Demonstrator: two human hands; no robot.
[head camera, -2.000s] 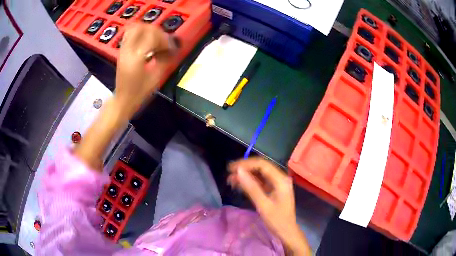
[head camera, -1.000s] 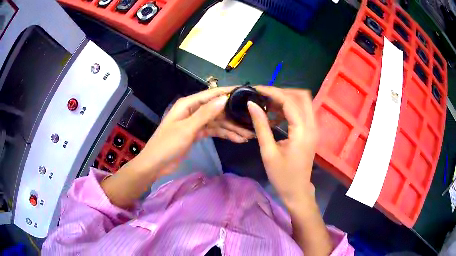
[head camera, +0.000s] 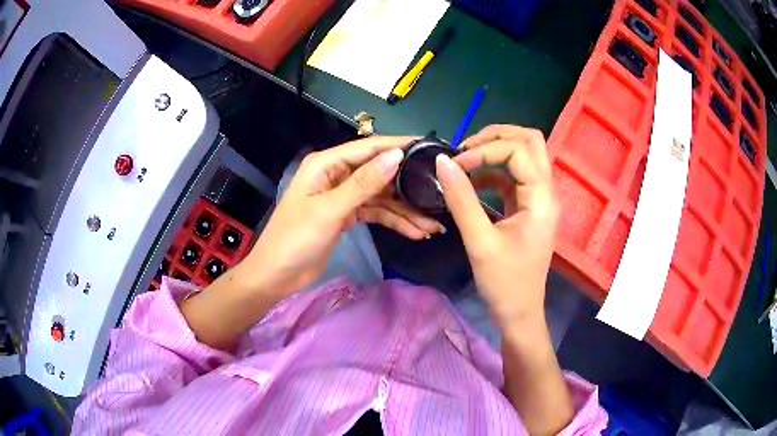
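A black round watch case (head camera: 419, 180) is held up above the lap, near the bench's front edge. My left hand (head camera: 341, 192) grips its left side, with the thumb on the rim and the fingers under it. My right hand (head camera: 503, 204) is at its right side, with the thumb on the dark round face and the other fingers curled at the edge. Small inner parts of the case cannot be made out. A blue plastic stick (head camera: 470, 116) lies on the bench just behind the right hand, its near end hidden.
Red foam tray (head camera: 588, 174) at right with a long white strip (head camera: 654, 204) across it. Another red tray (head camera: 277, 44) at upper left. Yellow tool (head camera: 411, 77) beside pale paper (head camera: 375, 43). Machine button panel (head camera: 128, 221) at left, small red tray (head camera: 207, 247) beside it.
My left hand has come back from the upper-left tray and meets my right hand at the round case. Since one second ago, the case has tilted slightly, showing more of its face.
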